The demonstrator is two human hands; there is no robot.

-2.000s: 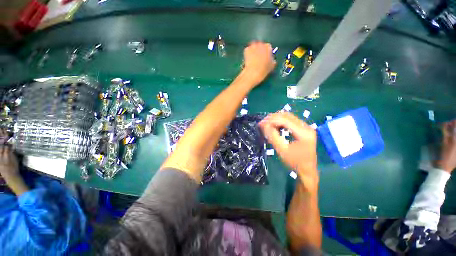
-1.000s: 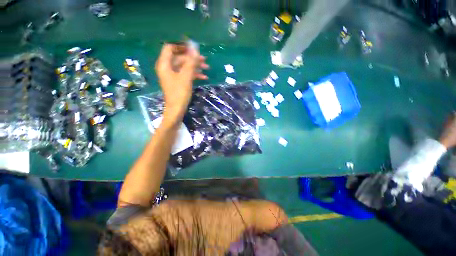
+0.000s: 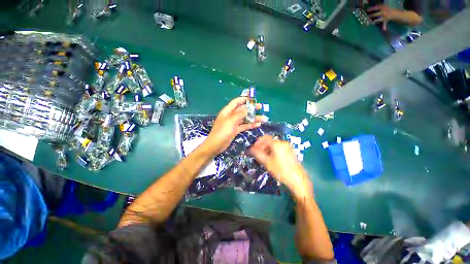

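My left hand (image 3: 230, 125) holds a small electronic unit (image 3: 251, 106) upright in its fingertips, above the far edge of the parts bag. The unit has a clear, silvery body with a white and dark-blue top end. My right hand (image 3: 278, 160) is over the right part of the bag, its fingers drawn together and blurred. Whether it holds a small part cannot be told. The clear plastic parts bag (image 3: 237, 178), full of black parts, lies flat below both hands, with white labels at its left side.
More units (image 3: 105, 136) lie heaped at left beside stacked blister trays (image 3: 38, 85). White squares (image 3: 304, 122) lie right of the bag, then a blue tray (image 3: 336, 164). A slanting metal post (image 3: 391, 62) stands at right. Spaced units lie on the belt (image 3: 206, 38). Another person's hand shows at top right.
My left hand has moved right and now shows a unit in its fingers. My right hand, out of sight below the bench edge a second ago, is back over the bag. The view has shifted.
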